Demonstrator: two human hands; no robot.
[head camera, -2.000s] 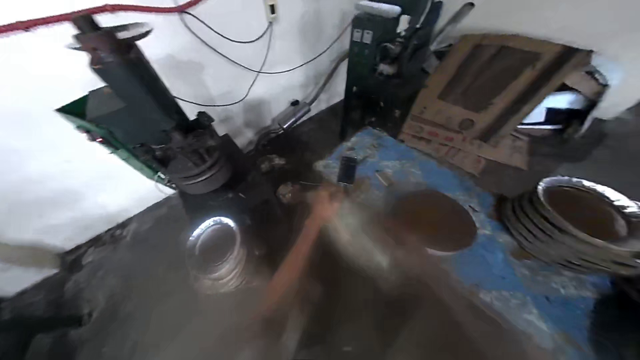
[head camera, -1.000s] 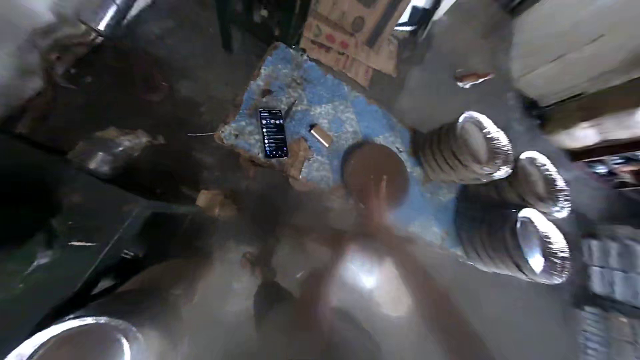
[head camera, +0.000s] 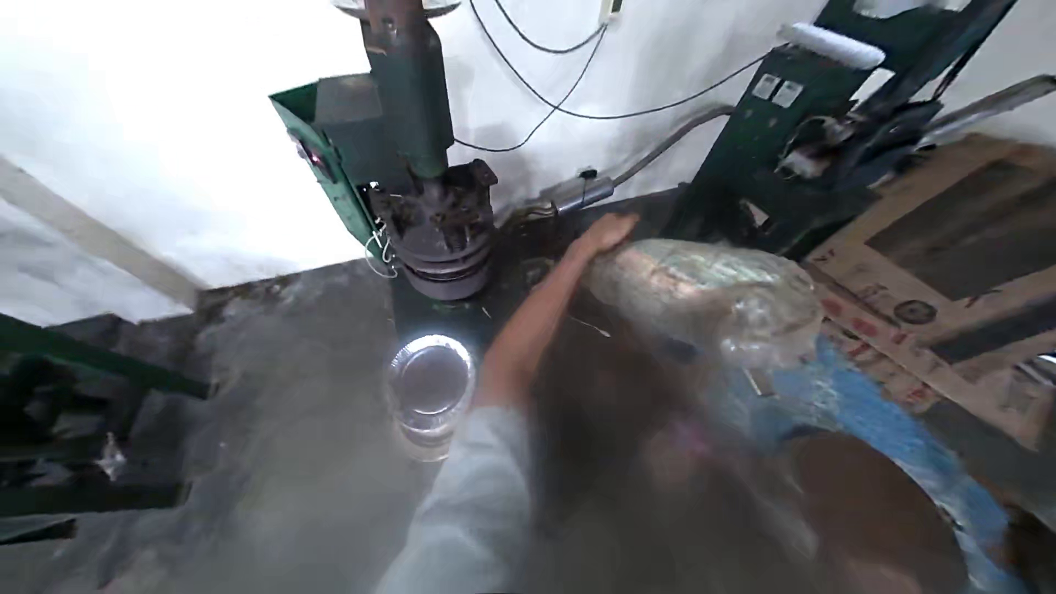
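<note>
My left hand (head camera: 610, 233) reaches forward past the press, its fingers closed on the upper left edge of a bulky clear plastic bag (head camera: 709, 285). What the bag holds is hard to make out. My right hand is lost in the blur at lower right; its fingers cannot be made out. A round brown disc (head camera: 870, 495) lies over the blue worn tabletop (head camera: 891, 445). Left of my forearm stands a stack of round foil plates (head camera: 432, 386), in front of the green press with its round metal die (head camera: 444, 256).
A second green machine (head camera: 742, 157) stands at the back wall, with flattened cardboard (head camera: 916, 305) leaning to its right. Cables hang on the wall. Green metal framing (head camera: 99, 355) stands at far left. A small block (head camera: 759, 382) lies on the blue tabletop.
The view has swung back left toward the press. The plastic bag is now up beside the blue tabletop, with my left hand at its edge. A second ago a hand was on the brown disc.
</note>
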